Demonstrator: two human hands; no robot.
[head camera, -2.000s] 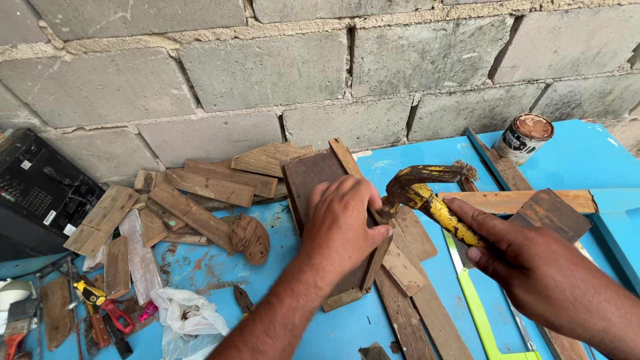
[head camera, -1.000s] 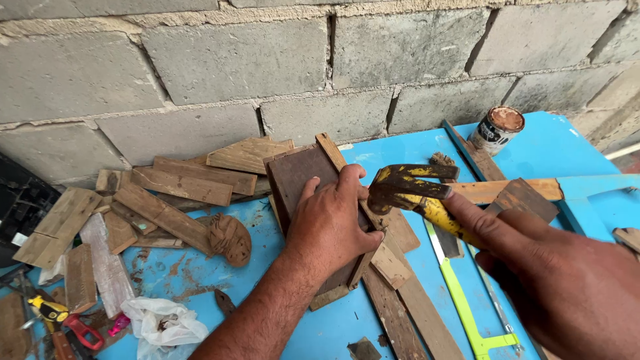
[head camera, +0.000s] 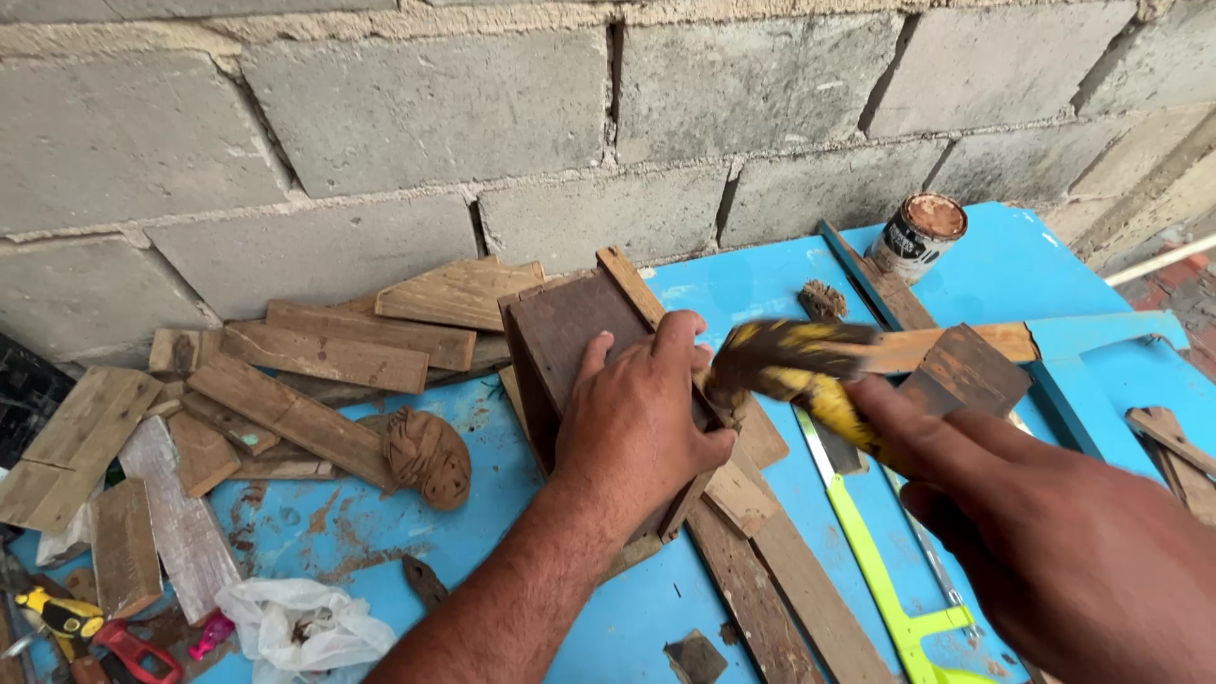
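Note:
A small dark wooden box (head camera: 579, 328) with light wood strips stands tilted on the blue table. My left hand (head camera: 632, 427) grips its right side, thumb and fingers around the edge strip. In my right hand (head camera: 1035, 503) is a worn yellow and black claw hammer (head camera: 788, 356), blurred. Its head is at the box's right edge, close beside my left fingers; whether it touches the wood or a nail cannot be told. Under and right of the box lie wooden boards (head camera: 807, 579).
Scrap wood pieces (head camera: 328, 351) and a brown carved figure (head camera: 427, 456) lie left. A paint can (head camera: 917, 237) stands back right, a lime-green hacksaw (head camera: 879, 570) front right. A plastic bag (head camera: 304, 627) and pliers (head camera: 142, 651) lie front left. A block wall (head camera: 427, 123) rises behind.
The hammer in my right hand has shifted and its head is now blurred beside the box edge. My left hand stays on the box. The view has moved slightly.

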